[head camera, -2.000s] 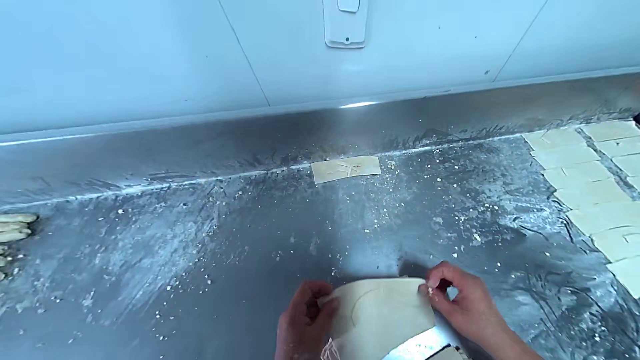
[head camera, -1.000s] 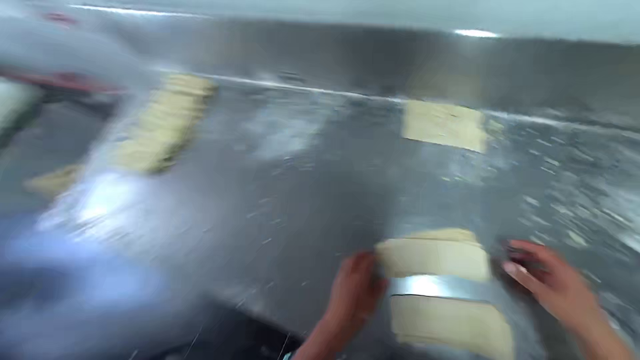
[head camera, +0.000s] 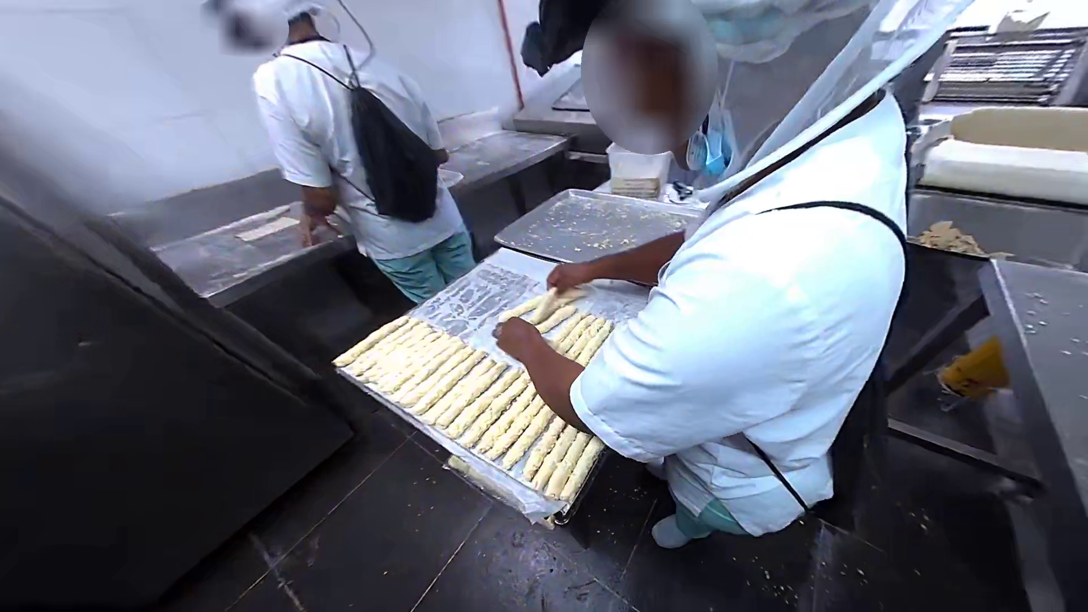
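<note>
Neither my left hand nor my right hand shows in the head view now, so what they hold is hidden. Before me, strips of raw dough point(head camera: 472, 391) lie side by side in rows on a lined tray point(head camera: 450, 455). A co-worker in a white shirt point(head camera: 748, 314) leans over it from the right, both of that person's hands on a dough strip point(head camera: 546, 304) near the tray's far side. Behind it rests a flat metal tray point(head camera: 586, 225) scattered with crumbs.
At the left rises a dark metal panel point(head camera: 153, 425). A second person with a black drawstring bag point(head camera: 391, 153) stands at the wall counter point(head camera: 255, 255). A metal table point(head camera: 1045, 340) is at the right, with a yellow object point(head camera: 975, 370) beneath. Dark floor tiles point(head camera: 365, 527) bear crumbs.
The view has swung away from the counter to the room. My two hands, earlier at a stack of dough sheets with a metal band, have gone out of view.
</note>
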